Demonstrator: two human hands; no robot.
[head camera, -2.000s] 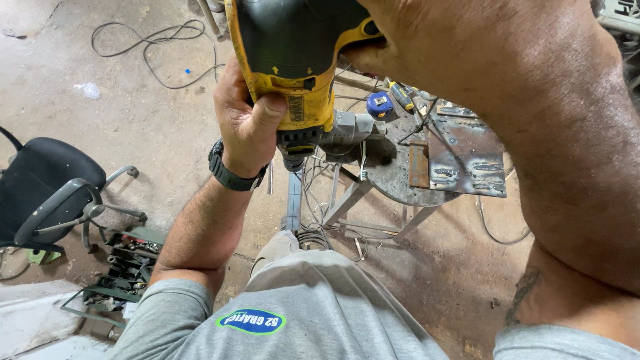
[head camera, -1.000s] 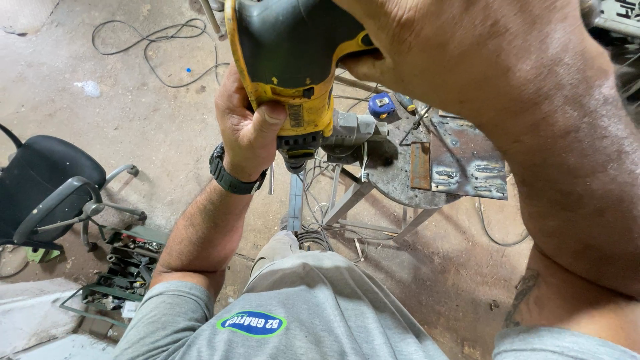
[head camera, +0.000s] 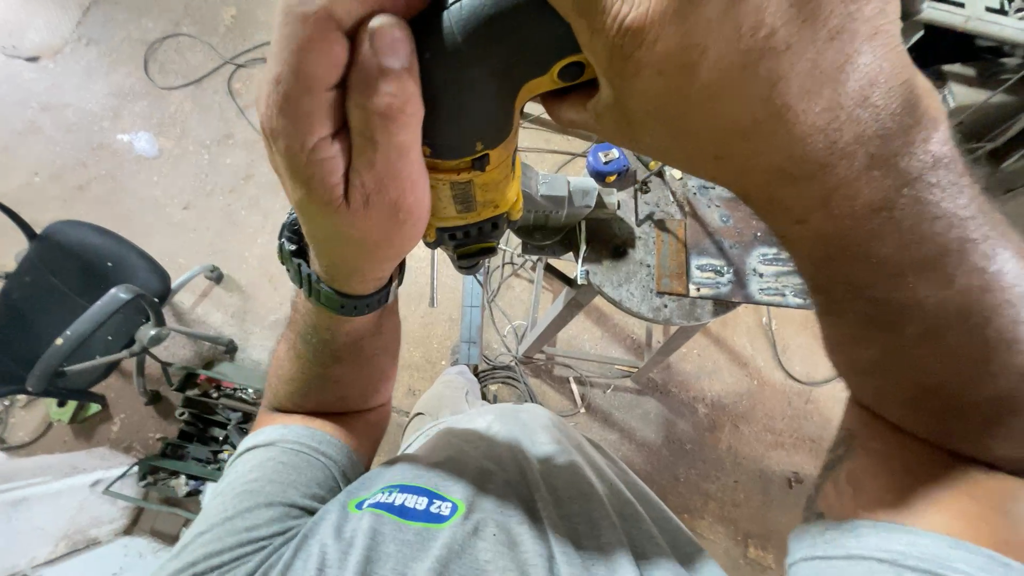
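Observation:
A yellow and black power drill (head camera: 472, 184) points downward in front of my chest. My left hand (head camera: 352, 136), with a dark watch on its wrist, presses against the left side of the tool's body, thumb upward. My right hand (head camera: 688, 80) is wrapped around its rear handle at the top of the view; part of the fingers is hidden. Below the drill's nose runs a grey metal bar (head camera: 472, 320) with marked lines. Whether a bit touches it cannot be seen.
Right of the drill are a bench vise (head camera: 560, 200), a round metal table (head camera: 632, 280), a blue tape measure (head camera: 608, 163) and a welded steel plate (head camera: 748, 272). An office chair (head camera: 88, 264) and an open toolbox (head camera: 200, 424) stand left. Cables (head camera: 512, 376) lie on the floor.
My left hand has moved up along the drill body from near its front collar; its thumb no longer wraps across the yellow housing. My right hand stays on the handle.

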